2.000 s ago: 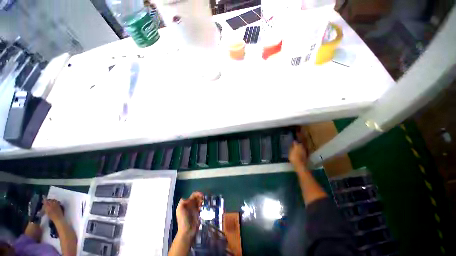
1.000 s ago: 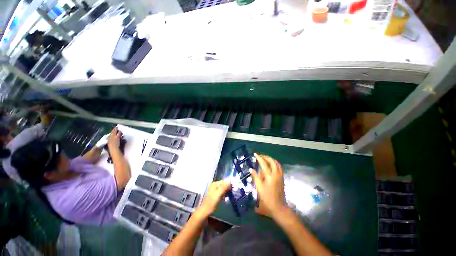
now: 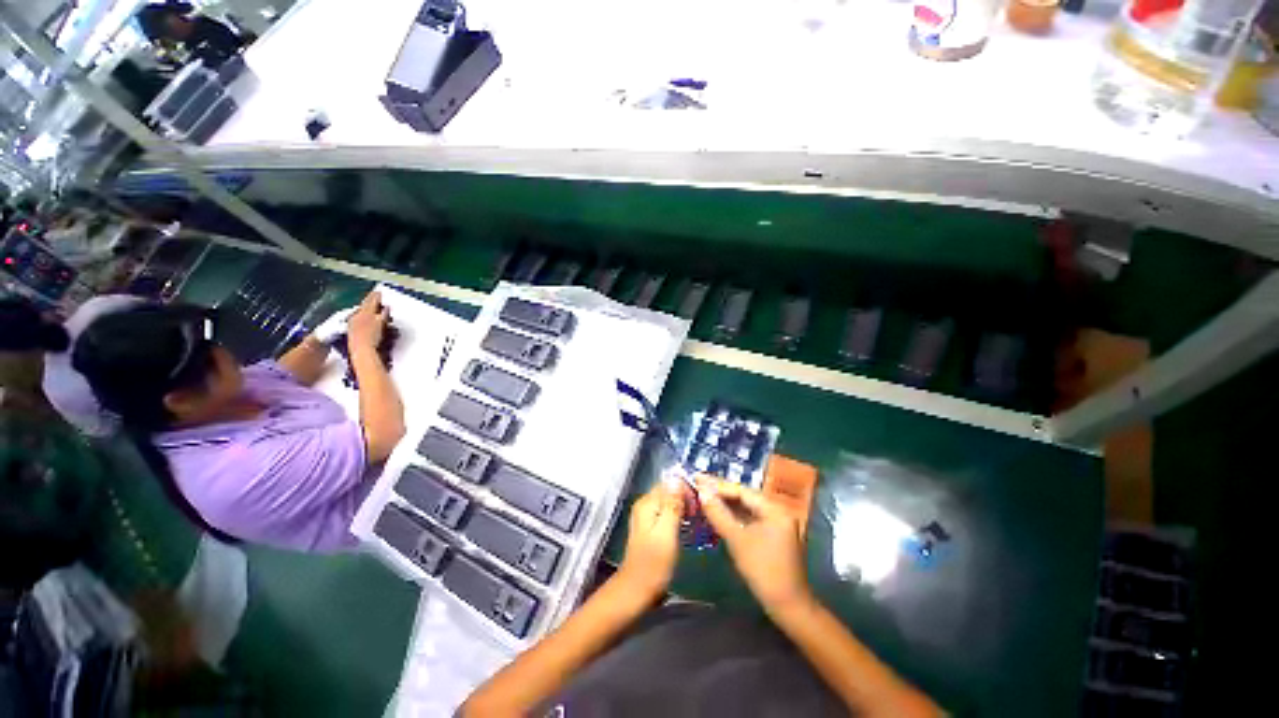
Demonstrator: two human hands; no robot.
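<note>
My left hand [image 3: 655, 539] and my right hand [image 3: 753, 533] meet at their fingertips in front of me. A thin black ladder-like strip [image 3: 640, 408] runs up and left from the fingertips, apparently pinched by my left hand. What my right fingertips pinch is too small to tell. A shiny die-cut sheet [image 3: 732, 442] with dark rectangles lies on the green top just beyond my hands. An orange block [image 3: 791, 487] lies beside it, partly behind my right hand.
A white sheet [image 3: 613, 333] at left holds dark housings [image 3: 536, 490]. Small loose parts [image 3: 929, 539] lie on glossy film at right. Housings [image 3: 795, 320] stand spaced on the conveyor beneath the white shelf [image 3: 673, 147]. A person in lilac [image 3: 274, 474] works at left. Stacked dark trays [image 3: 1143, 603] are far right.
The view has shifted right and down. My hands have come together at the fingertips, and the ladder-like strip now extends up-left from them. The die-cut sheet and orange block are now visible beyond them.
</note>
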